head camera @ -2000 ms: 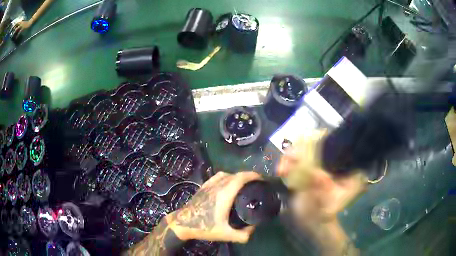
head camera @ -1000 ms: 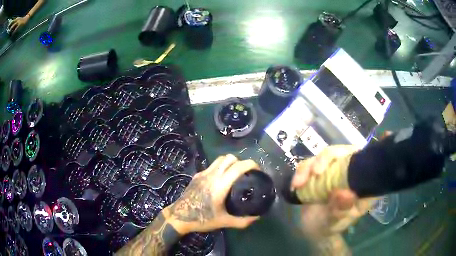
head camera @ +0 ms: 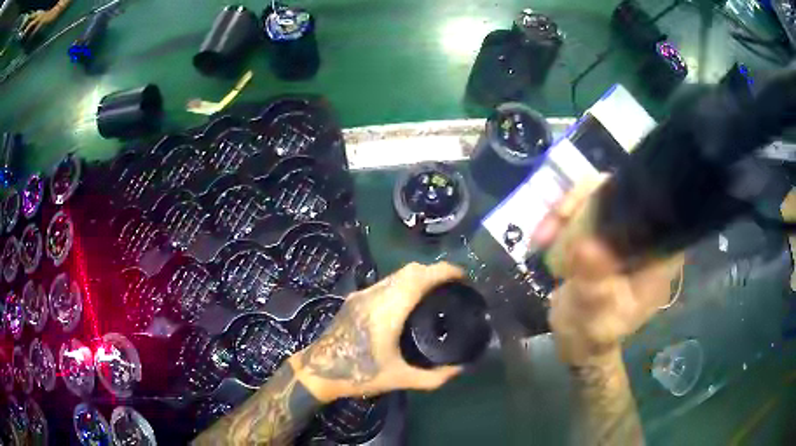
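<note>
My left hand (head camera: 384,335) is shut round a black cylindrical housing (head camera: 447,324), its plain end facing up. My right hand (head camera: 593,279) grips a black electric screwdriver (head camera: 689,183), slanted and blurred, over the lower edge of the white, blue-edged screw feeder (head camera: 545,187). The screwdriver's tip is not clear, and its body and my hand cover part of the feeder. The screwdriver is to the right of the housing, apart from it. Two unlit units, one (head camera: 430,199) nearer me and one (head camera: 517,139) beside the feeder, stand with their clear faces up.
A black blister tray (head camera: 249,222) lies left, with lit clear-faced units (head camera: 63,300) beyond it. Black housings (head camera: 129,111) and a yellowish strip (head camera: 221,96) are on the green belt behind a pale rail (head camera: 406,144). A clear plastic cup (head camera: 676,366) lies lower right. A person's hand shows top left.
The right hand and screwdriver moved up over the feeder, the screwdriver now steeper. The left hand still holds the housing. Belt items shifted left. A red glow now spreads at far left.
</note>
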